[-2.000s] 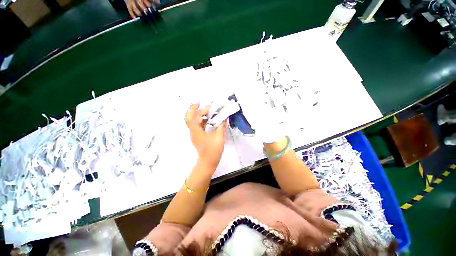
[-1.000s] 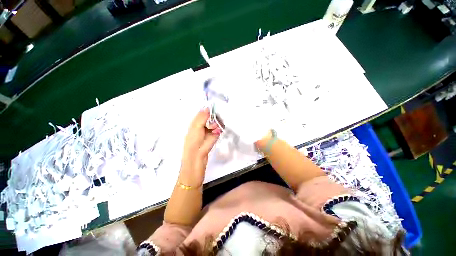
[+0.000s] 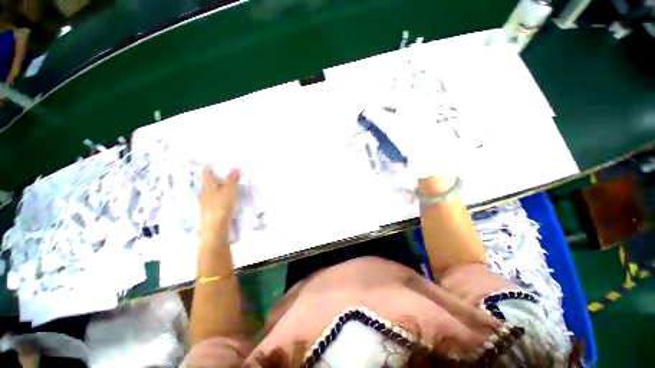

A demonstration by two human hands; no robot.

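My left hand (image 3: 219, 194) is bare and blurred, at the right edge of the large heap of white corded parts (image 3: 93, 208); its fingers look spread, and whether they touch a part cannot be told. My right hand (image 3: 431, 154), in a white glove, blends into the white sheets. It is at the dark blue cloth (image 3: 386, 138), beside the smaller scatter of white parts (image 3: 427, 90). A white part lies by the cloth's left side. The right fingers cannot be made out, so their grip is unclear.
White sheets (image 3: 287, 144) cover the green bench. A white bottle (image 3: 526, 25) stands at the far right. A blue bin (image 3: 567, 287) with white parts is below the right edge. Clear plastic (image 3: 136, 334) lies below the left edge. A brown stool (image 3: 612, 212) is at right. A person's arm shows top left.
My left hand has moved left from the middle to the large heap, away from the white part it held. My right hand and the cloth have moved right and up, to the smaller scatter.
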